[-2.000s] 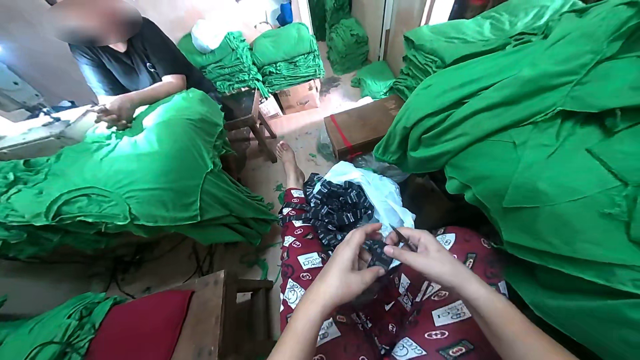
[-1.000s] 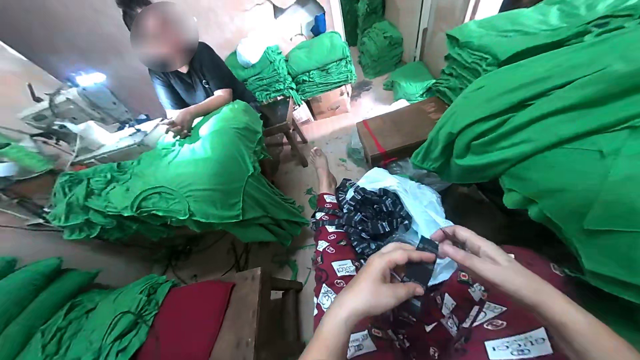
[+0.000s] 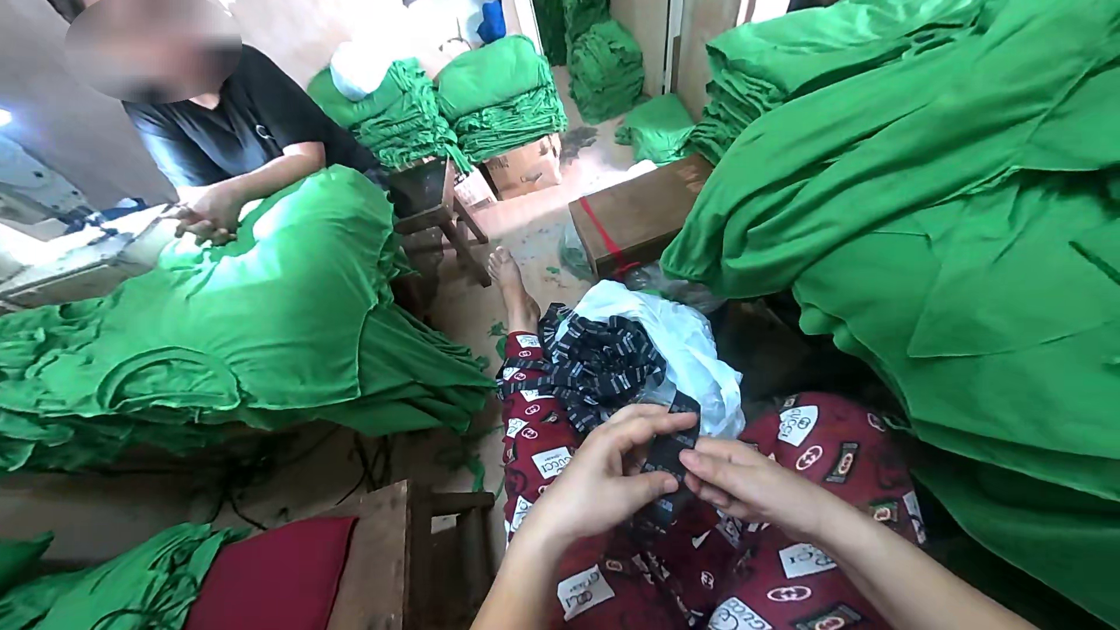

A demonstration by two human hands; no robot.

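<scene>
A strip of black printed fabric labels (image 3: 667, 462) lies between my two hands above my lap. My left hand (image 3: 604, 477) pinches it from the left, with thumb and fingers on its edge. From the right, my right hand (image 3: 744, 481) holds the same strip between thumb and fingertips. Just beyond the hands, a tangled heap of black label tape (image 3: 612, 363) rests on my leg, partly in a white plastic bag (image 3: 691, 337). Patterned dark red trousers (image 3: 822, 437) cover my legs beneath the hands.
Large piles of green garments stand at right (image 3: 980, 289) and left (image 3: 219, 306). A person (image 3: 254, 122) leans on the left pile beside a sewing machine. A brown box (image 3: 643, 214) is ahead; a wooden bench (image 3: 376, 560) and a stool (image 3: 433, 201) stand on the left.
Both hands are on the label strip now; a second ago the right hand's fingers were more spread beside it. The view has swung left again after turning right.
</scene>
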